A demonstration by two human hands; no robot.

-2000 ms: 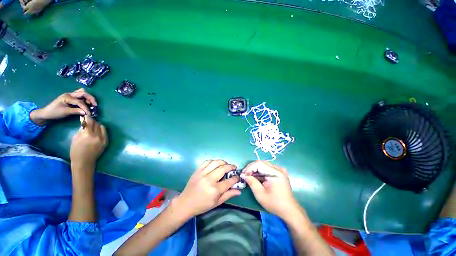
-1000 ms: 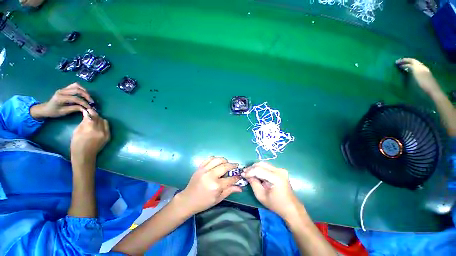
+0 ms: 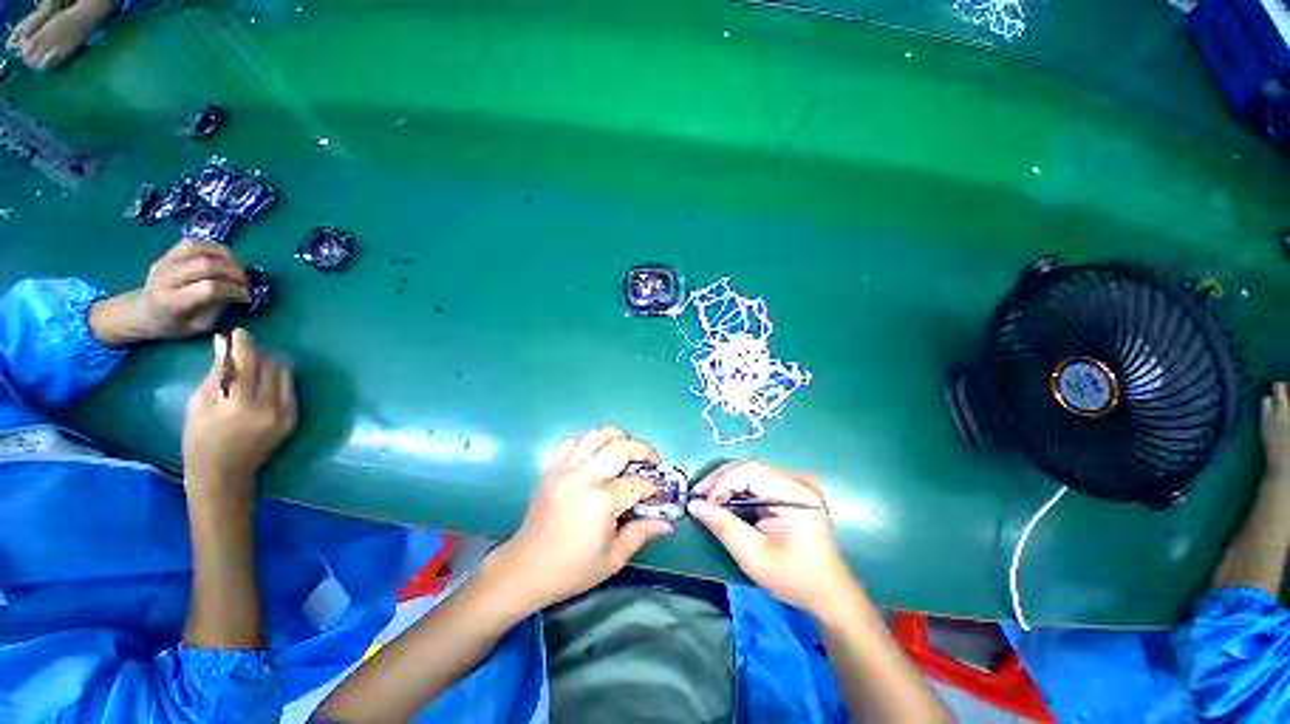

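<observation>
My left hand (image 3: pixel 583 506) holds a small dark housing (image 3: pixel 659 491) with a pale, silvery rim, close to the table's front edge. My right hand (image 3: pixel 771 526) holds a slim dark tool (image 3: pixel 764 502) like a pen, its tip at the right side of the housing. The fingers partly cover the housing, and its inner detail is too small to tell. Another dark housing (image 3: pixel 652 290) lies singly on the green table (image 3: pixel 524 354). A tangled heap of thin white rings or strands (image 3: pixel 739 365) lies just right of it.
A black desk fan (image 3: pixel 1096 382) stands at right with a white cable (image 3: pixel 1021 552). A neighbour's hands (image 3: pixel 234 410) work at left beside a cluster of dark housings (image 3: pixel 212 191). Another person's arm (image 3: pixel 1262 509) is at the right edge. A blue crate (image 3: pixel 1252 64) is far right.
The housing's face and the tool's shaft show more plainly between my hands. The arm reaching behind the fan has drawn back, and the dark unit at far right is gone from its spot.
</observation>
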